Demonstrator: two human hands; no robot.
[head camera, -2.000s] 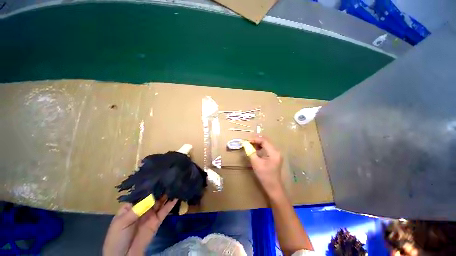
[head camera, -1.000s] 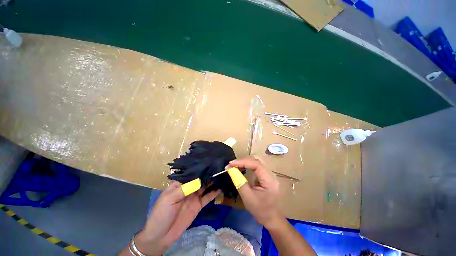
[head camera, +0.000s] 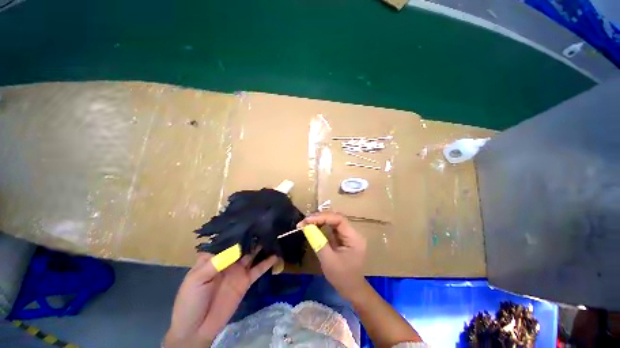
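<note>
A black spiky piece (head camera: 255, 219) lies at the bench's front edge, with a beige part (head camera: 284, 186) sticking out at its top. My left hand (head camera: 216, 292), with a yellow finger cot, holds the piece from below left. My right hand (head camera: 336, 255), also with a yellow cot, pinches a thin pale stick (head camera: 289, 232), its tip at the black tufts. A small white dish (head camera: 354, 185) lies on the cardboard, with loose pale sticks (head camera: 364, 145) behind it and a thin dark tool (head camera: 367, 219) in front.
A white bottle (head camera: 463, 150) lies beside a grey metal box (head camera: 550, 197) at right. A green conveyor belt (head camera: 285, 54) runs behind the cardboard-covered bench (head camera: 170, 170). A blue tray (head camera: 421, 306) with dark spiky pieces (head camera: 504, 326) is at lower right; a blue stool (head camera: 61, 282) is lower left.
My right hand has moved from the white dish to the black piece, now with a thin stick in its fingers. My left hand stays on the piece. The camera view has shifted.
</note>
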